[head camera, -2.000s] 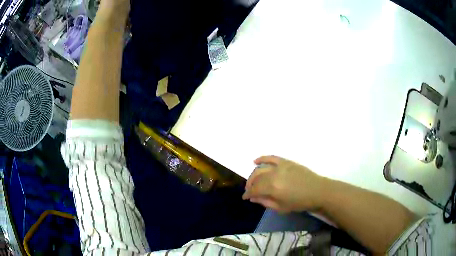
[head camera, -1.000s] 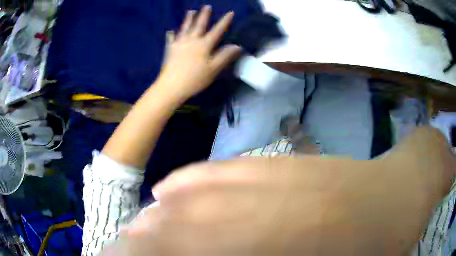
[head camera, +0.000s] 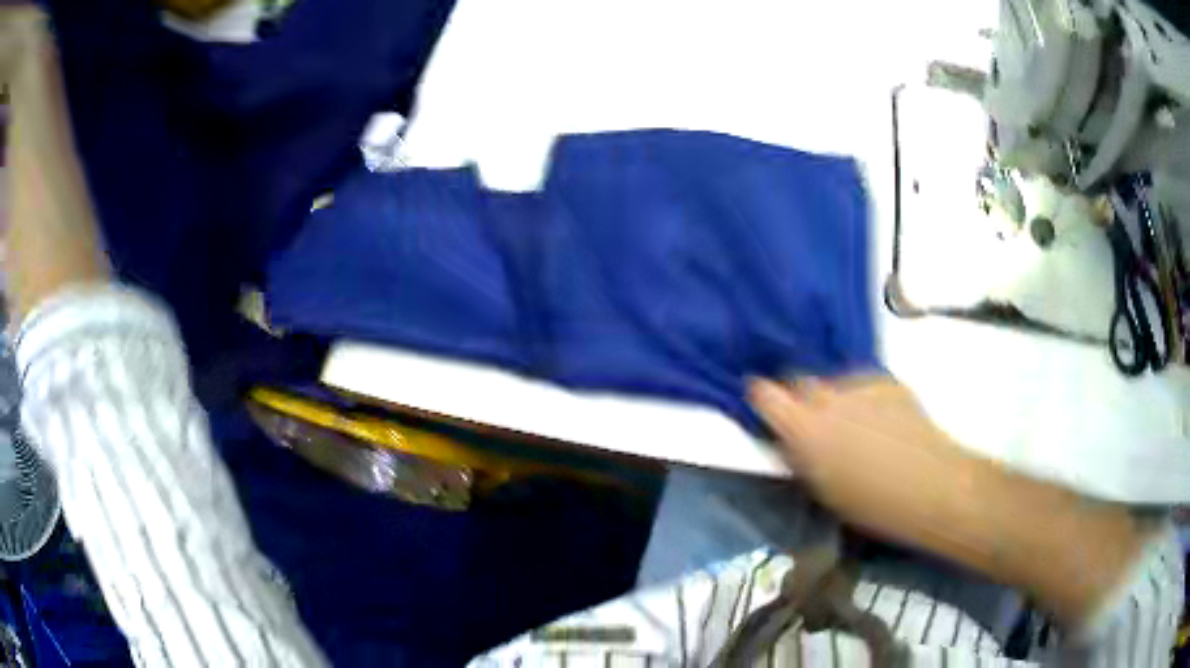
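A royal blue garment piece (head camera: 692, 248) lies spread and creased on the white sewing table (head camera: 705, 59). My right hand (head camera: 829, 424) is at its lower right corner by the table's front edge, fingertips closed on the cloth, slightly blurred. Darker blue cloth (head camera: 235, 144) covers the left side and hangs down. My left hand (head camera: 20, 39) is blurred at the top left corner, mostly cut off by the picture's edge; what its fingers do cannot be told. A small white tag (head camera: 382, 140) sits at the cloth's left, by the table edge.
The sewing machine head (head camera: 1070, 91) and its plate (head camera: 972, 222) are at the right. Black-handled shears (head camera: 1135, 307) and thin tools lie beside them. A yellow frame tube (head camera: 352, 424) runs below the table's left front edge. A fan (head camera: 24, 489) shows at the left edge.
The blue piece now lies on the white table, which earlier showed bare there. My left hand has moved to the far upper left. My right hand has come back to the table edge, onto cloth.
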